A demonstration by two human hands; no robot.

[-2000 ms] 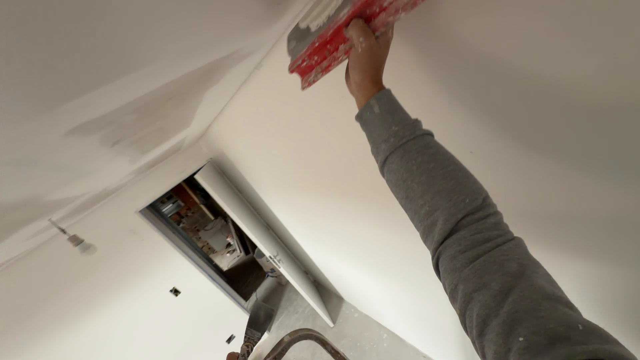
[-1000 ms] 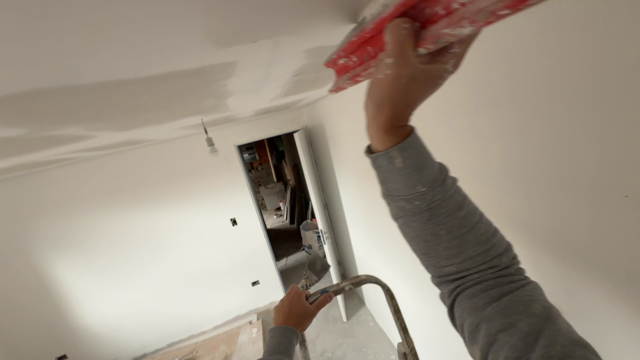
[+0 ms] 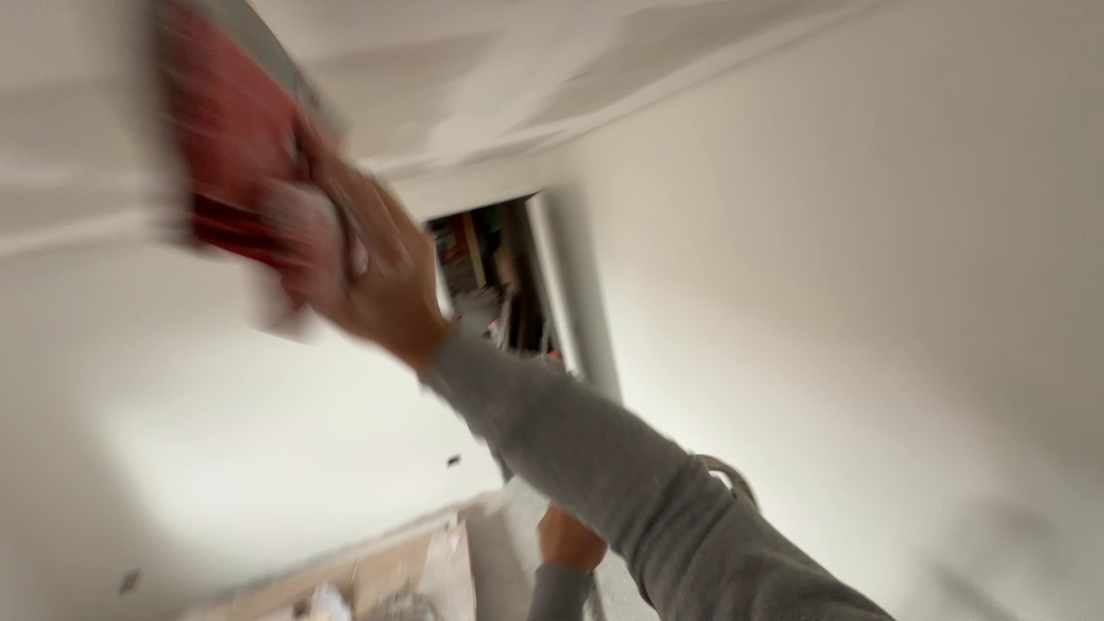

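Note:
At the upper left, my right hand (image 3: 392, 267) grips a wide red plastering tool (image 3: 228, 147) with a grey edge, raised near the ceiling; both are blurred by motion. The grey-sleeved right arm crosses the view from the lower right. Low in the middle, my left hand (image 3: 571, 536) is partly hidden behind that sleeve, its fingers out of sight. The curved metal rail (image 3: 733, 479) shows beyond the right forearm; whether the left hand touches it cannot be seen.
The ceiling (image 3: 492, 78) has patchy grey and white compound along its edge. Behind my right wrist is an open doorway (image 3: 483, 267) with a white door (image 3: 565, 285) beside the right wall. Flat boards or sheeting (image 3: 453, 561) and loose items lie on the floor at the lower left.
The red tool and my right hand have moved from the upper right to the upper left of the view. My left hand, visible at the rail one second ago, is now partly covered by the right sleeve.

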